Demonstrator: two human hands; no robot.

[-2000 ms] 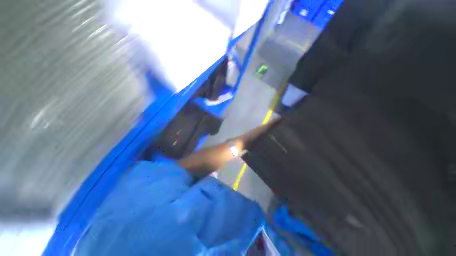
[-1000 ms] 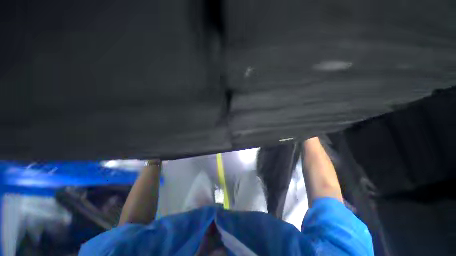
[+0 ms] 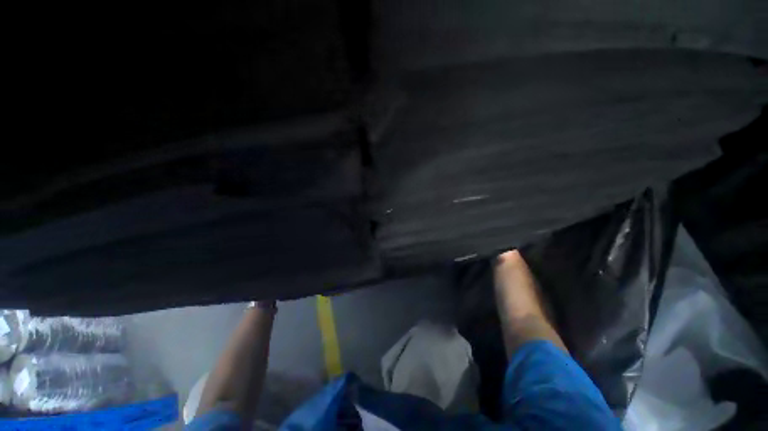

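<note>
A large dark stack of black foam trays (image 3: 539, 151) fills the upper part of the view, close in front of my chest, with a vertical seam near the middle. My left forearm, with a metal band at the wrist, reaches up under the stack's lower edge from the left. My right forearm reaches up under it from the right. Both hands are hidden by the stack, so their fingers and grip do not show.
A grey floor with a yellow line (image 3: 329, 335) lies below. Clear-wrapped rolls or stacked items (image 3: 72, 380) and a blue edge (image 3: 93, 418) are at lower left. Shiny black plastic (image 3: 602, 295) and a whitish sheet (image 3: 695, 362) are at right.
The blue structure and dark items at left have given way to the clear-wrapped items. Shiny black plastic and a whitish sheet now show at right. The stack remains above my forearms.
</note>
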